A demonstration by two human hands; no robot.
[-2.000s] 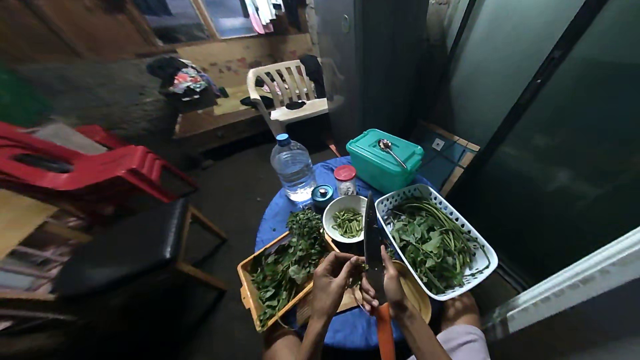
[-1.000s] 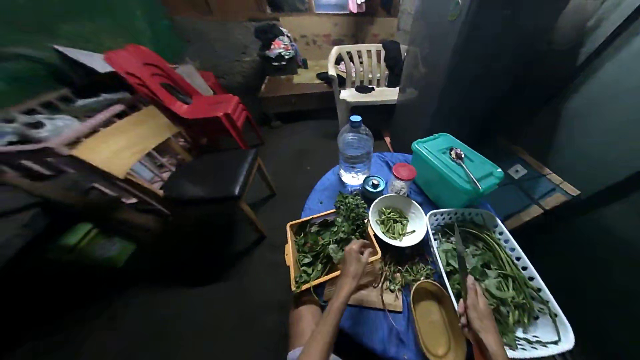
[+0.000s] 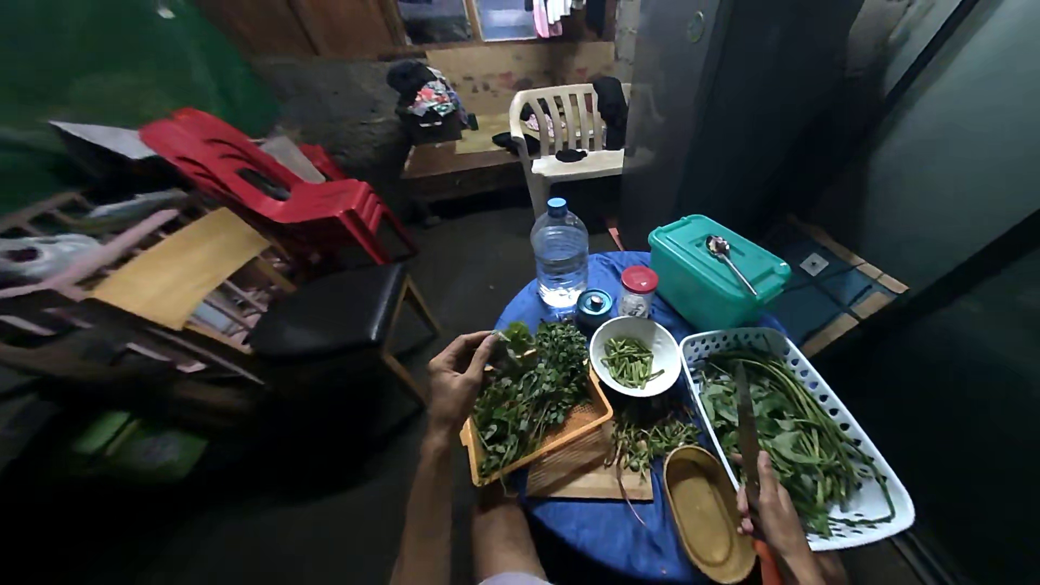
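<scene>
My left hand (image 3: 461,375) pinches a leafy sprig (image 3: 516,335) at the left edge of an orange plastic basket (image 3: 587,424) heaped with greens. In my right hand (image 3: 776,513) is a knife (image 3: 746,431) with an orange handle, its blade pointing up over the near left side of a white perforated basket (image 3: 873,532) of leafy stems. Between the baskets stands a white bowl (image 3: 665,341) of cut green pieces. Below it, trimmed stems (image 3: 654,439) lie beside and partly on a wooden cutting board (image 3: 589,483). An oval yellow-brown dish (image 3: 707,508) sits near my right hand.
On the round blue-covered table (image 3: 601,540) also stand a large water bottle (image 3: 561,256), a red-lidded jar (image 3: 637,294), a blue-lidded container (image 3: 595,305) and a teal box (image 3: 715,280) with a spoon (image 3: 731,264) on its lid. A black stool (image 3: 329,313) and red chairs (image 3: 268,183) are at left.
Two seconds ago both hands were together before the bowl with the knife between them. My left hand has since gone to the orange basket's left side; my right hand has moved the knife to the white basket.
</scene>
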